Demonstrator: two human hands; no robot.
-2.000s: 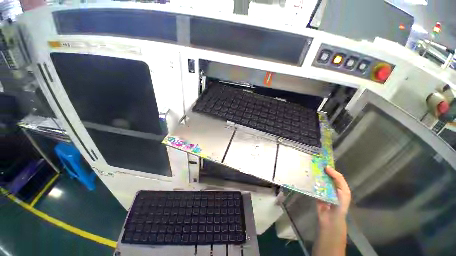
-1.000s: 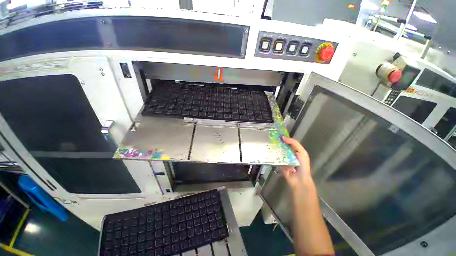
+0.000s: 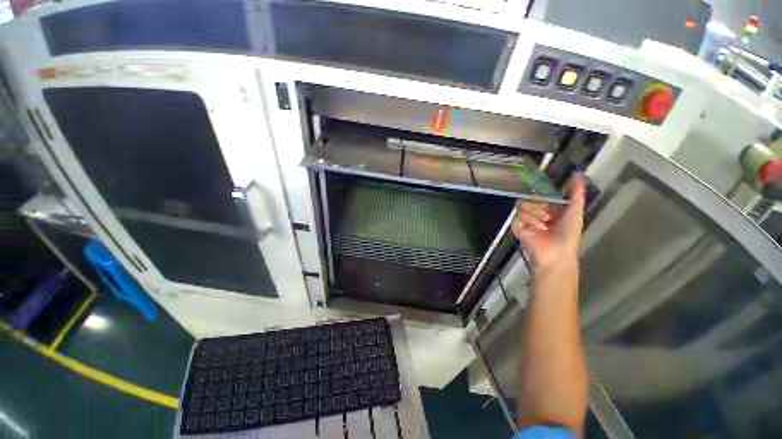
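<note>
A silver-grey tray plate point(image 3: 437, 169) lies mostly inside the machine's tray opening, with its front edge sticking out. A coloured patch marks its right corner. My right hand point(image 3: 553, 225) is at that corner, fingers below the plate and thumb beside its edge. A second plate point(image 3: 413, 369) with a black component tray point(image 3: 291, 375) on it is at the bottom of the view, tilted a little. My left hand is not in view, so what holds this second plate is hidden.
Stacked trays point(image 3: 407, 219) show inside the magazine below the plate. An open windowed door point(image 3: 677, 291) stands at the right. A button panel with a red emergency stop point(image 3: 657, 103) is above it. A closed door with a silver handle point(image 3: 243, 194) is at the left.
The upper plate has moved inward into the machine with my right hand at its corner; its black tray no longer shows. The stack below has come into view. The lower plate has shifted slightly.
</note>
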